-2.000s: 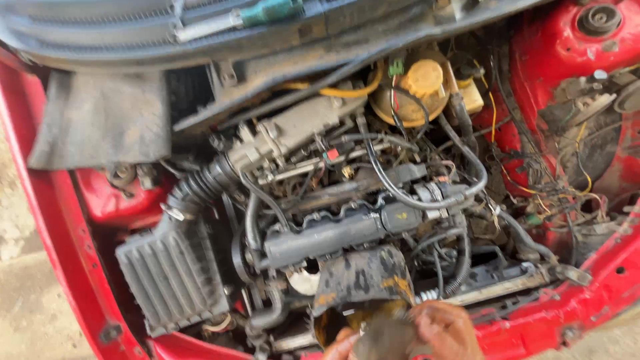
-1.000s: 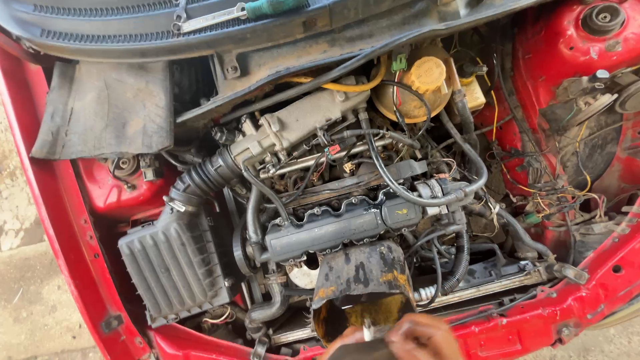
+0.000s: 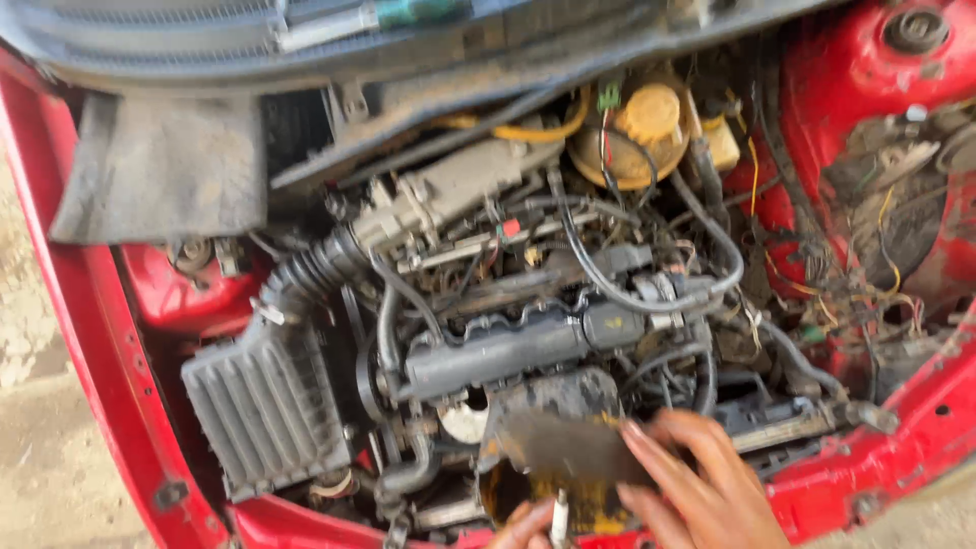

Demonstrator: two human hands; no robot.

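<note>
My right hand (image 3: 698, 484) grips a dark, flat, dirty piece (image 3: 576, 446), blurred, its material unclear, over an open-topped grimy container (image 3: 549, 393) with yellowish stains. My left hand (image 3: 526, 526), at the bottom edge and partly cut off, holds a spark plug (image 3: 560, 518) upright between its fingertips, the white insulator showing. The container rests in front of the black valve cover (image 3: 496, 354) of the engine. The flat piece hides part of the container's opening.
A ribbed air filter box (image 3: 263, 408) and its corrugated intake hose (image 3: 313, 267) lie at left. A brake booster with a yellow cap (image 3: 652, 110) is at upper right, loose wiring (image 3: 884, 293) at right. A wrench (image 3: 328, 30) and a green-handled tool (image 3: 419, 11) lie on the cowl. The red front panel (image 3: 862, 488) borders the bay.
The dark flat piece has come up over the container, with my right hand on it. The spark plug now shows upright in my left fingertips.
</note>
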